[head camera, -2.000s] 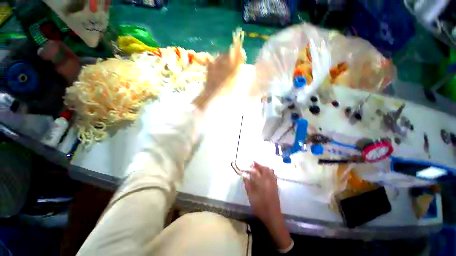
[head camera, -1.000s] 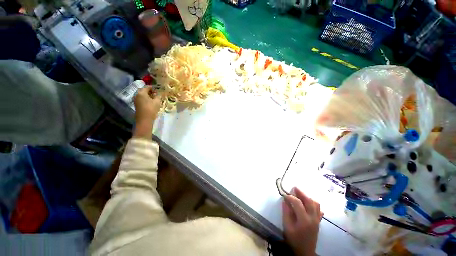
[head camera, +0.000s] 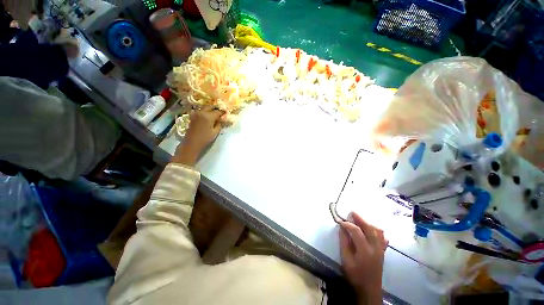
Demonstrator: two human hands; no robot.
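The tangled pile of cream strips lies at the table's far left. My left hand is at the pile's near edge, fingers bent against the strips; whether it pinches one is too small to tell. My right hand rests on the white tabletop left of the sewing machine. It holds a short cream strip at its fingertips, and the strip's free end curves up and left. A row of cream pieces with orange-red spots lies behind, right of the pile.
The white machine head with blue parts stands at right, a clear plastic bag behind it. A white bottle lies left of the pile. Another person's sleeve is at far left. Blue crates stand on the floor.
My left hand has moved from behind the machine head's left to the pile, then slightly right along its near edge. My right hand stays on the table with the cream strip. The view has turned left.
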